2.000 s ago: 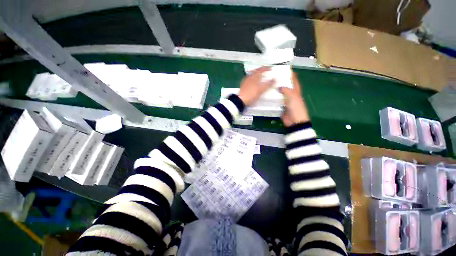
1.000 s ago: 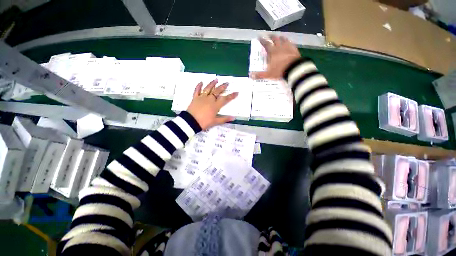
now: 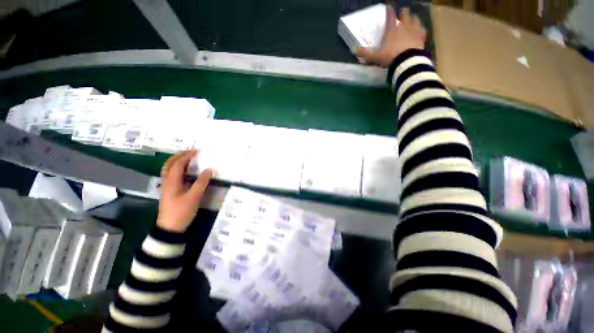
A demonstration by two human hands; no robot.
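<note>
White product boxes [image 3: 277, 156] lie flat in a side-by-side row on the green belt. My left hand [image 3: 180, 188] is at the near left corner of this row, fingers apart, fingertips touching the box there. My right hand [image 3: 398, 38] is at the far side of the belt with thumb and fingers around a white product box [image 3: 366, 26] on the dark surface. My right sleeve covers the right end of the row. Overlapping barcode sticker sheets [image 3: 260, 240] lie on the black worktop in front of me.
More white boxes [image 3: 130, 123] stand on the belt at the left, behind a metal bar [image 3: 78, 159]. Larger white cartons [image 3: 55, 253] lean at the lower left. Pink-and-dark window packs [image 3: 524, 185] are at the right. A brown cardboard sheet [image 3: 508, 65] lies at the far right.
The boxes under my hands are now spread in one longer row. My left hand has moved left to its end. My right hand has reached up and right and taken hold of the far box.
</note>
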